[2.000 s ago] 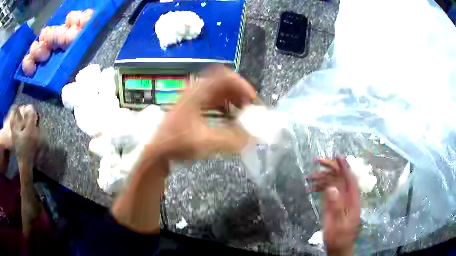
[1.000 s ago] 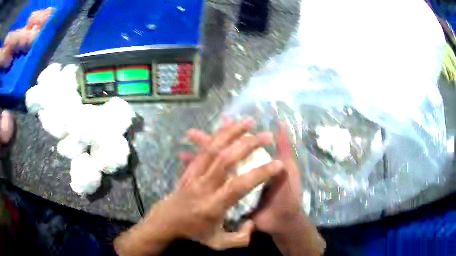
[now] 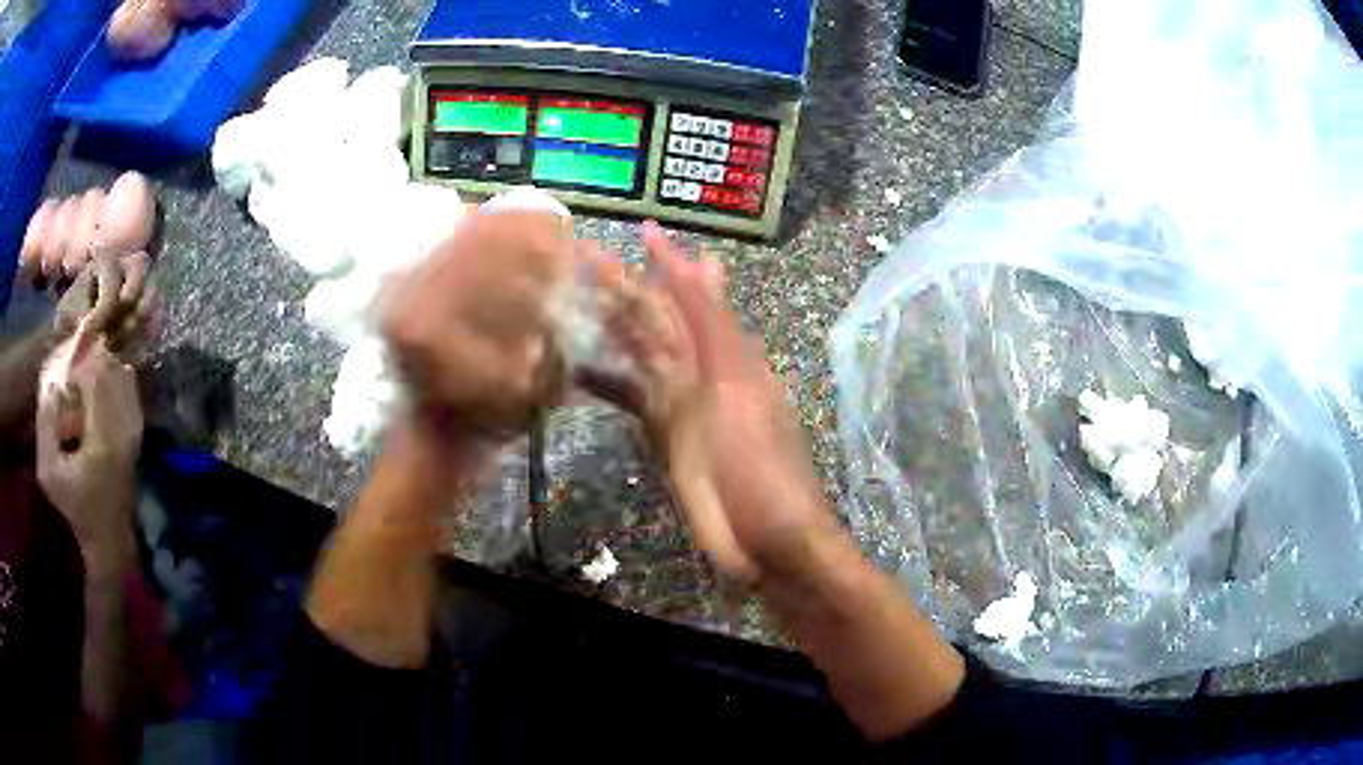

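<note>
My left hand (image 3: 481,317) is blurred and curled at the right edge of the pile of white lumps (image 3: 322,157). White material (image 3: 531,199) shows just above its knuckles; I cannot tell if the hand grips it. My right hand (image 3: 725,411) is beside it, palm turned left, fingers spread, with a pale blur between the hands. The digital scale (image 3: 598,147) stands behind my hands, its displays lit green. The visible front part of its blue pan (image 3: 628,33) bears no lump.
The clear plastic bag (image 3: 957,351) lies open at the right, with white scraps (image 3: 1129,441) in its mouth area. A phone (image 3: 945,42) lies behind. At the left are a blue tray (image 3: 180,90), pink pieces (image 3: 90,224) and another person's hands (image 3: 93,396). A crumb (image 3: 600,565) lies near the front edge.
My hands, pressed together around a white lump a second ago, have moved left towards the pile and come apart somewhat. The lump seen on the pan two seconds ago is absent from its visible part.
</note>
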